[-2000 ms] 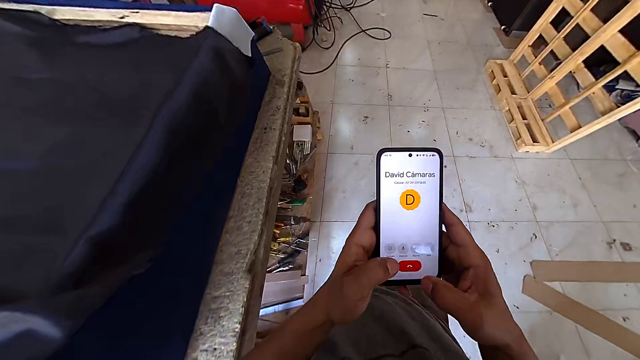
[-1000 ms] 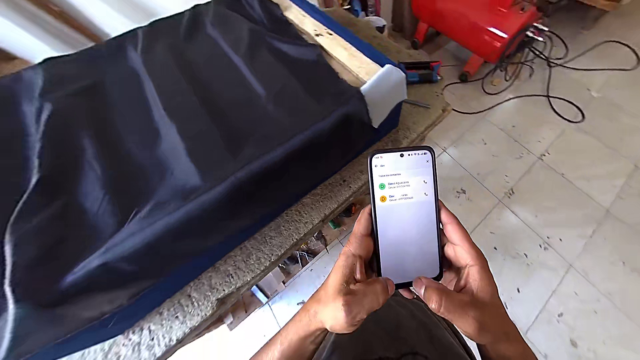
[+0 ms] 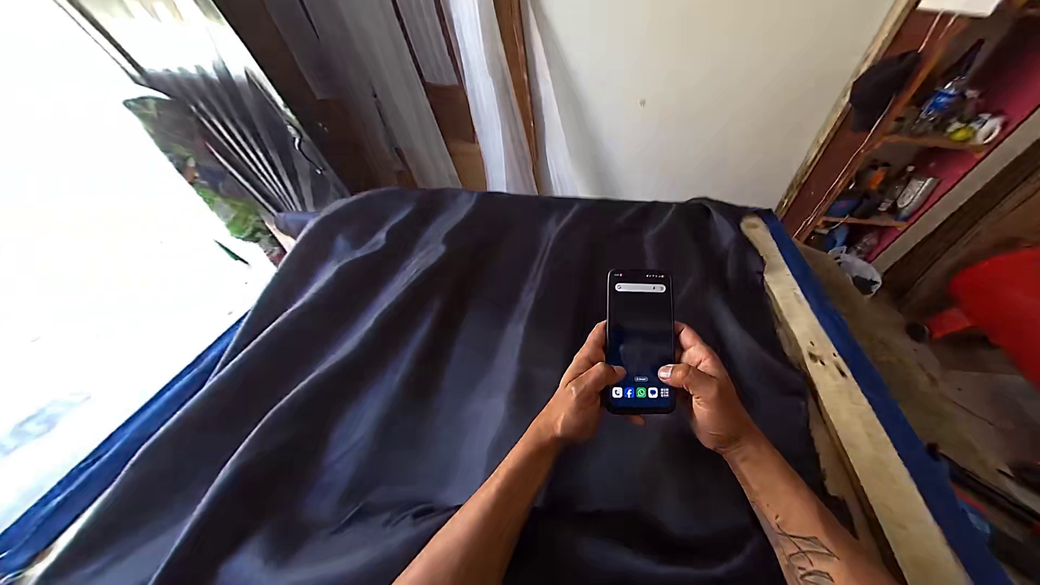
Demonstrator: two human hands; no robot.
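A dark smartphone (image 3: 641,333) is held upright between both my hands, its lit screen facing me with a search bar near the top and a row of app icons at the bottom. My left hand (image 3: 581,394) grips its left edge, thumb over the lower screen. On the right edge is my right hand (image 3: 711,394), its thumb also at the lower screen. Behind and below the phone spreads a wrinkled dark fabric (image 3: 390,366), draped over a frame with a bare wooden rail (image 3: 853,414) and blue cloth along its outer side.
A pale wall panel (image 3: 699,97) and hanging translucent sheets (image 3: 487,97) stand beyond the fabric. Shelves (image 3: 934,142) with bottles and small items are at the upper right, a white bucket (image 3: 857,270) below them. A red tank (image 3: 1003,309) sits at the right edge.
The view has swung left, over the fabric-covered frame. On the phone, the call screen and then a short contact list have given way to a dark home screen. Both hands still hold it.
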